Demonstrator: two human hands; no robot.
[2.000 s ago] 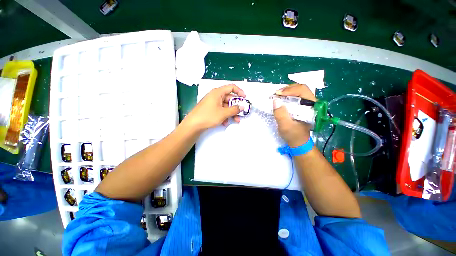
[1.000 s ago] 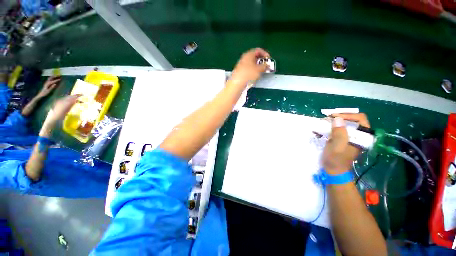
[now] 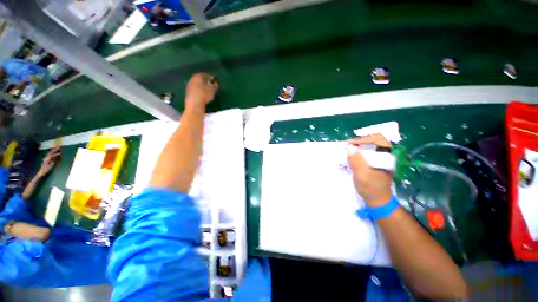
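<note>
My left hand reaches far out over the green conveyor belt, with its fingertips closed on a small dark and silver electronic module. My right hand holds a white dispensing syringe like a pen above the white work paper, with its tip pointing left. The green adapter head is at the syringe's rear. The white blister tray lies under my left arm, which hides much of it. Modules sit in its near pockets.
More modules, one of them here, lie along the belt behind the pale rail. A slanted metal post stands left of my left hand. The yellow bin and another person's arm are at left. The air hose and red bin are at right.
The view has shifted left. My left hand has let go of one module, which now lies on the belt, and has moved left to another. My right hand still holds the syringe over the paper.
</note>
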